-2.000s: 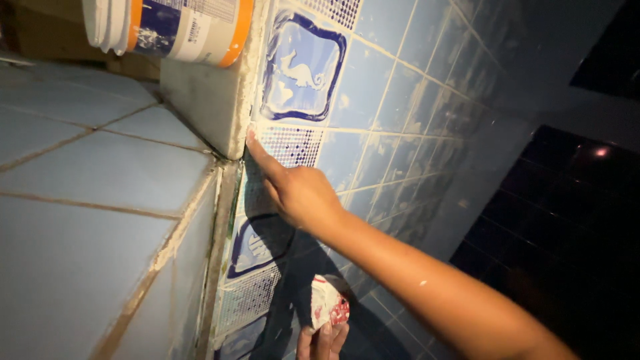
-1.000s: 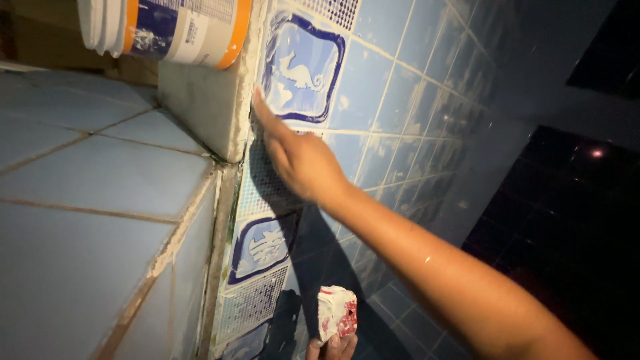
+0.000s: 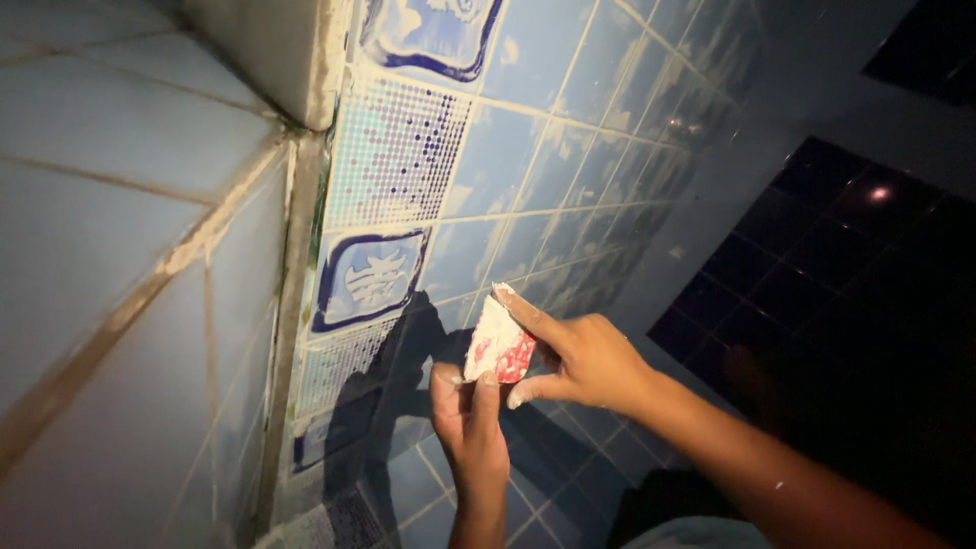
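My left hand (image 3: 474, 427) pinches a small red scraper (image 3: 515, 357) by its lower edge, between thumb and fingers. White paste (image 3: 496, 324), likely grout, coats much of the scraper's face. My right hand (image 3: 591, 358) is beside it, the index fingertip smeared with white paste at the scraper's upper corner and the thumb apart below. Nothing is seen held in the right hand. Behind the hands is a blue tiled wall (image 3: 476, 255) with white joints and white smears. A decorative border tile (image 3: 371, 278) and a dotted mosaic-pattern tile (image 3: 396, 156) run along its left edge.
At left, a blue tiled ledge (image 3: 99, 229) has brownish joints and a rough edge. A pale slab (image 3: 263, 53) stands at the upper left against the border tiles. Dark tiles (image 3: 801, 236) are at the right, and a tiled floor (image 3: 564, 465) lies below.
My right hand has left the joint by the border tiles and come down to the scraper. My left hand and the scraper show more fully. The view has shifted, and the bucket is out of frame.
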